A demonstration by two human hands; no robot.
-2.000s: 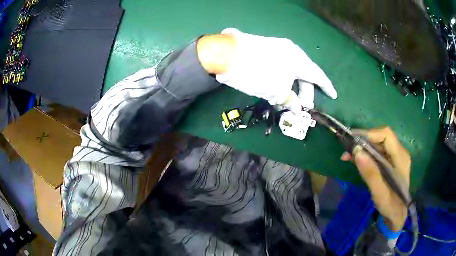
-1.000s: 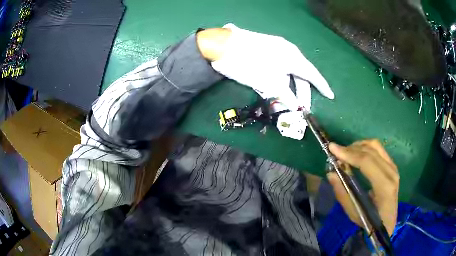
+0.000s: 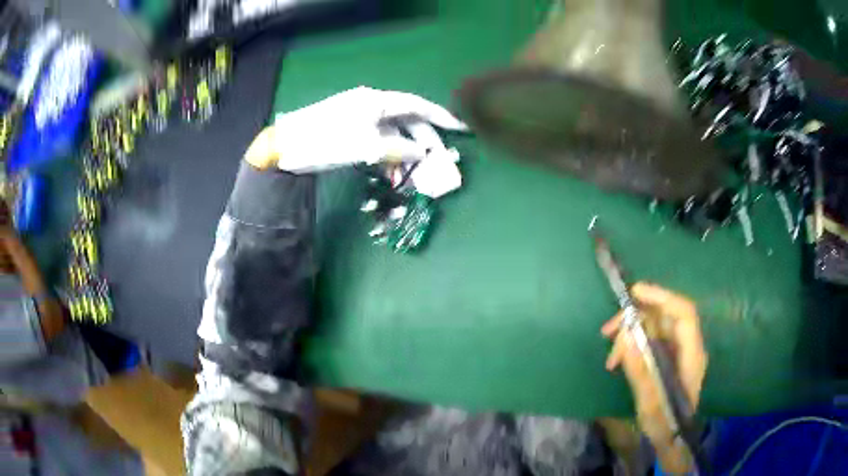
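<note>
My left hand (image 3: 363, 135), in a white glove, holds a small white plastic housing (image 3: 437, 174) over the green bench. A circuit board assembly (image 3: 400, 218), blurred with green and dark parts, hangs below the fingers beside the housing. My fingertips are partly hidden by the glove. My bare right hand (image 3: 662, 349) holds the soldering iron (image 3: 635, 321) like a pen, tip pointing up and left. The iron tip is well apart from the housing, to its right.
The fume extractor hood (image 3: 595, 102) hangs at the upper middle. Loose cut wires (image 3: 744, 102) lie at the upper right. A black mat (image 3: 158, 223) with rows of boards is at left. A blue tray (image 3: 58, 107) and another person's arm (image 3: 33, 279) show far left.
The view has shifted, showing more of the left side and the hood. My left hand has turned the housing and board. The iron has moved away from the housing.
</note>
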